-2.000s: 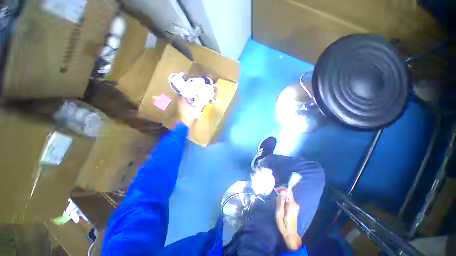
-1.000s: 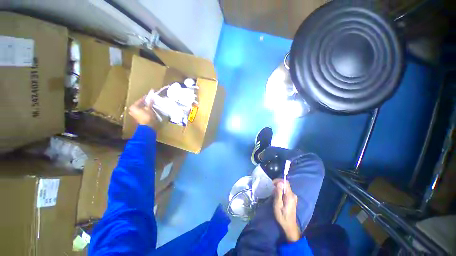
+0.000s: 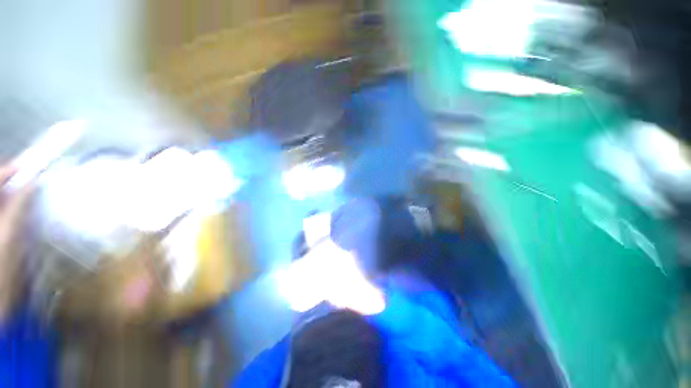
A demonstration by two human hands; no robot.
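Observation:
The view is strongly blurred. My left hand point(image 3: 9, 208) is cut off by the left edge, its fingers against a long white paddle, likely an antenna. A large glaring white mass point(image 3: 136, 189), likely one or more white cameras, lies beside it over the open cardboard box. Another bright white thing point(image 3: 333, 280), likely a camera, is at the lower middle by my blue right sleeve; glare hides its outline and my right hand. A dark rounded shape is below it, too blurred to name.
A green-matted bench point(image 3: 545, 250) runs down the right side, with blurred white objects on its far part and right edge. The cardboard box point(image 3: 220, 258) is at left. A dark round shape point(image 3: 299, 98), likely the stool, stands at the upper middle over blue floor.
The view has swung right, bringing the green bench in. My left hand and the box now lie farther left. The white mass beside my left hand looks larger and closer.

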